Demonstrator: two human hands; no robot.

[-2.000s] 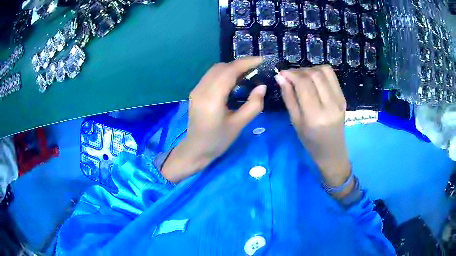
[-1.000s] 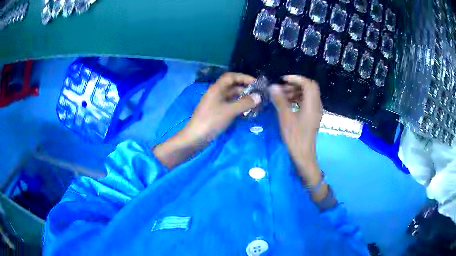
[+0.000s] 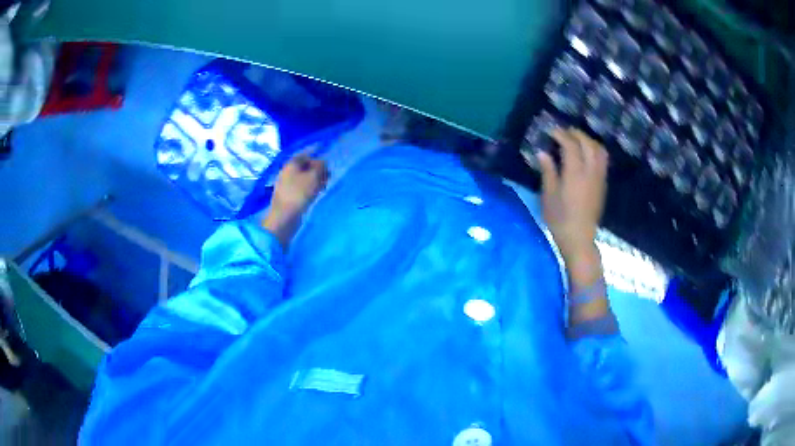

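Observation:
The black blister tray [image 3: 649, 187] lies tilted at the upper right, with silvery octagonal cases [image 3: 604, 103] in rows. My right hand [image 3: 575, 183] is over its left near part, thumb and fingertips at a silvery case [image 3: 538, 131] beside the rows; the fingers partly cover it and the picture is blurred. My left hand [image 3: 299, 185] is away from the tray, low at my left side before the blue stool. Its fingers are curled and blurred, and whether anything is in them cannot be told.
The green mat [image 3: 392, 48] runs along the top, its edge curving down to the tray. A blue stool [image 3: 214, 144] and a red stool [image 3: 87, 83] stand at the left. The clear blister tray [image 3: 771, 235] is at the right edge, beside white cloth-like material [image 3: 750, 340].
My hands were together over a silvery case and are now apart: left hand down and left, right hand at the tray. The view has turned, so the loose cases have left the picture.

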